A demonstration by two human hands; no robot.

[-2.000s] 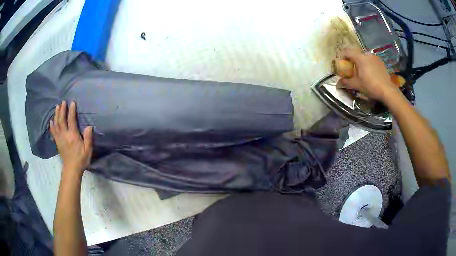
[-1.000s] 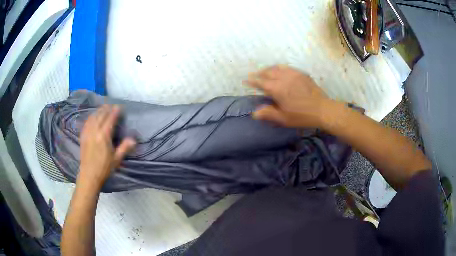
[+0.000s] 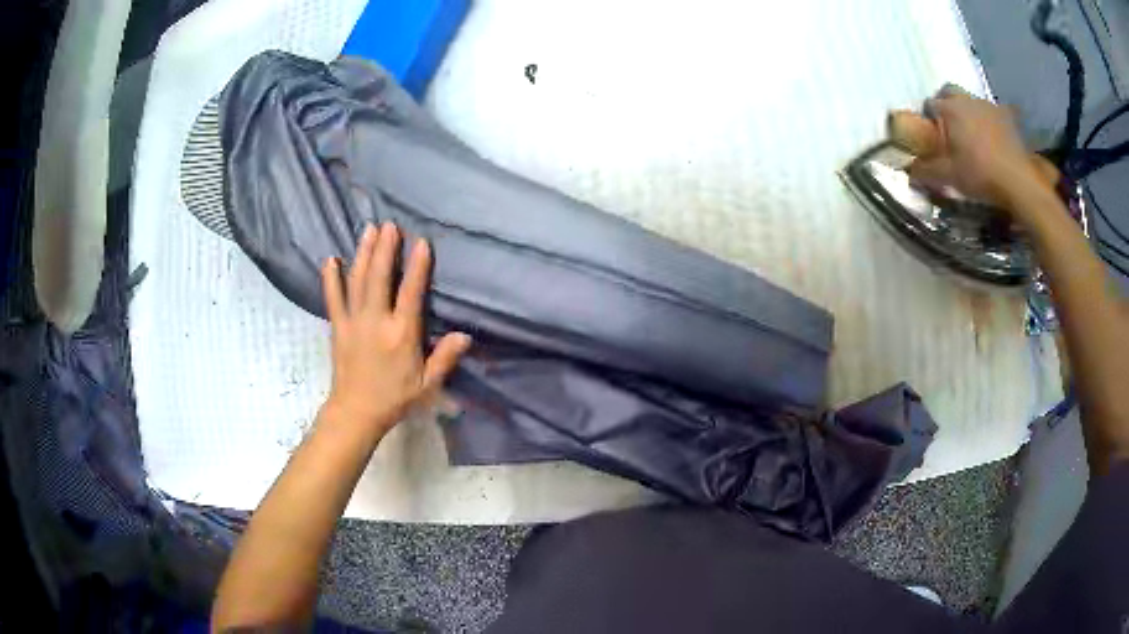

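Note:
A grey garment (image 3: 582, 279) is stretched over the padded striped board (image 3: 204, 171), whose end shows at the left. A seam (image 3: 545, 254) runs along the stretched cloth to its right end. Looser cloth lies crumpled on the near side. My left hand (image 3: 381, 341) lies flat on the garment with its fingers spread, gripping nothing. My right hand (image 3: 972, 146) is closed around the wooden handle of the steam iron (image 3: 935, 223). The iron is to the right of the garment, apart from it, its tip pointing left.
The white table cover (image 3: 693, 99) lies under the work. A blue support bar (image 3: 402, 43) is behind the garment. Black hoses (image 3: 1071, 93) are at the far right. Dark cloth (image 3: 93, 434) hangs at the left. Speckled floor (image 3: 427, 564) shows at the near edge.
My right hand has left the cloth and taken hold of the iron. The garment lies smoother, its seam now straight, and slants down to the right. My left hand still rests on the cloth.

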